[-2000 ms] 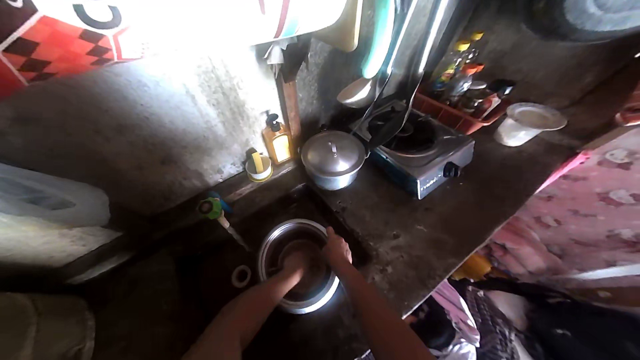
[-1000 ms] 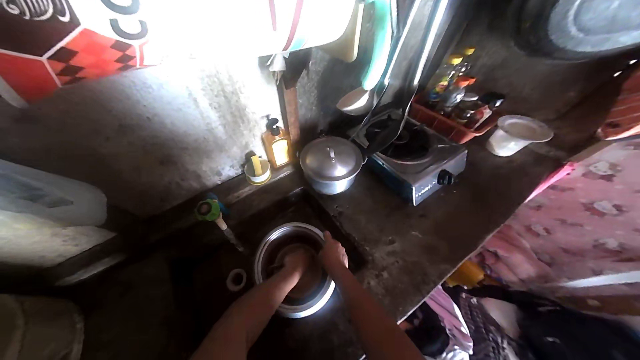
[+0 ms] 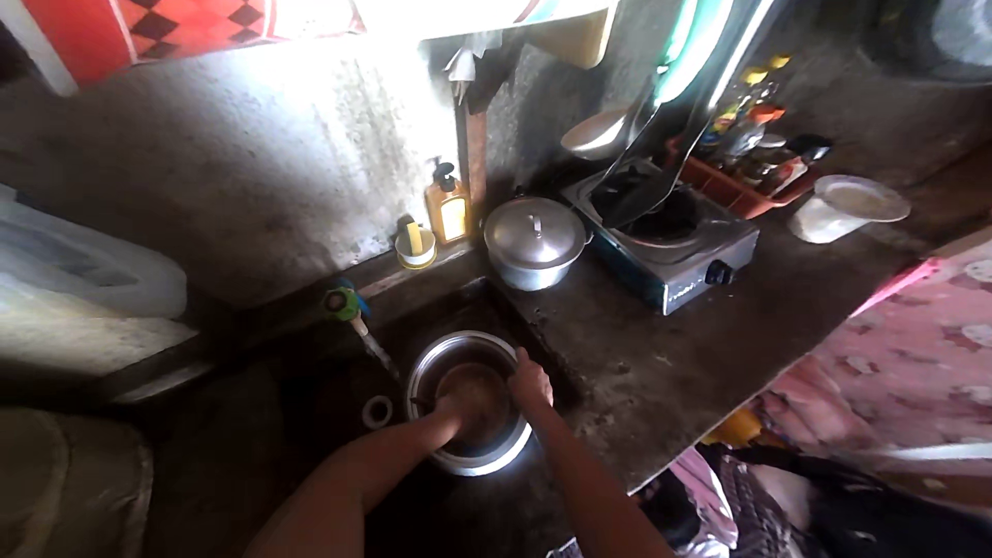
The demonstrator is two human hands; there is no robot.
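A round metal pot (image 3: 482, 467) sits in the dark sink, with brownish contents inside. My left hand (image 3: 459, 411) reaches down into it; the fingers are blurred or sunk in the contents, so their state is hidden. On the pot's right rim my right hand (image 3: 532, 381) is closed, gripping the edge. Left of the pot, water runs from a green-handled faucet (image 3: 343, 304), and a pale ring (image 3: 377, 412) lies beside the pot.
Behind the sink stand a lidded metal pot (image 3: 535, 240), a pump bottle (image 3: 449, 211) and a small white container (image 3: 416, 248). Farther right are a gas stove (image 3: 666, 279), an orange basket (image 3: 728, 190) of bottles and a white vessel (image 3: 825, 217). The counter edge borders pink fabric.
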